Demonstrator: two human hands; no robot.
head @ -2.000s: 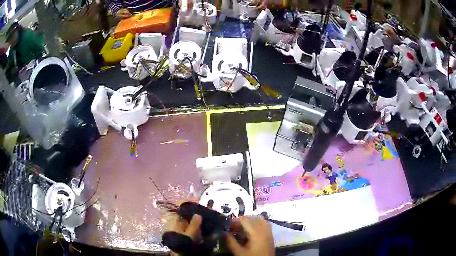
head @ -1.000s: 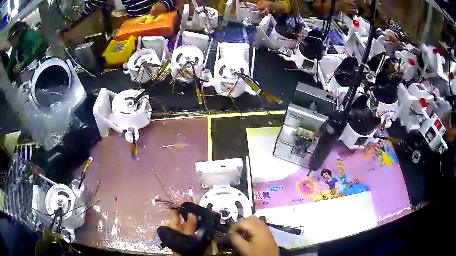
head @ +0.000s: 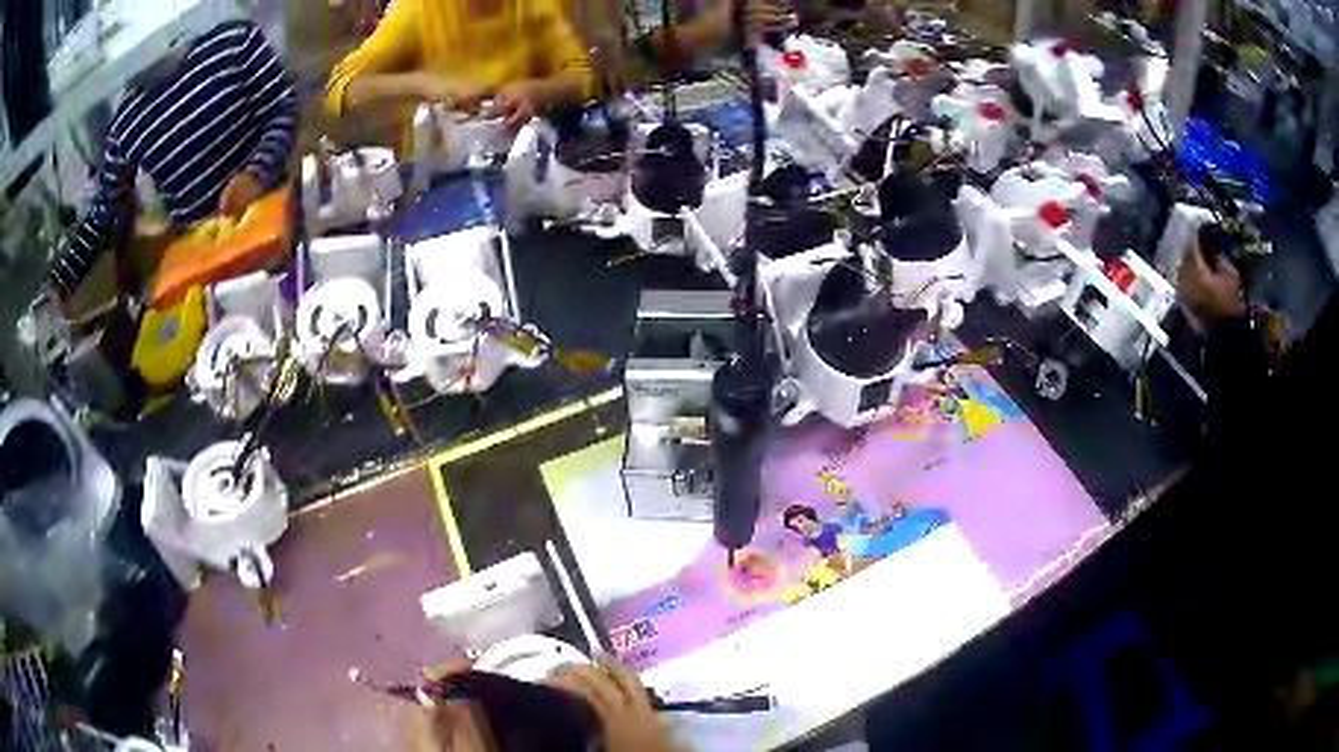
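Observation:
A white housing [head: 532,657] with a flat white bracket [head: 489,595] lies at the bottom centre, its ring partly hidden by my hands. My left hand [head: 452,720], cut off by the bottom edge, holds a black cover [head: 532,711] in front of the ring. My right hand [head: 624,711] is at the cover's right side, also cut off. Its fingertips are blurred, and I cannot tell what they grip. Thin dark wires stick out left of the cover. A dark stick-like cable [head: 720,704] lies to the right.
A black electric screwdriver [head: 742,456] hangs beside the grey screw feeder [head: 668,478]. White housings with wires [head: 345,316] stand behind at the left. Units with black cups [head: 859,331] crowd the back right. People work opposite; another person's hand [head: 1213,279] is at the right.
The view has turned right and tilted, so the bench items appear further left. Both hands remain at the black cover, lower in view. Another person's hand has come further into view at the right.

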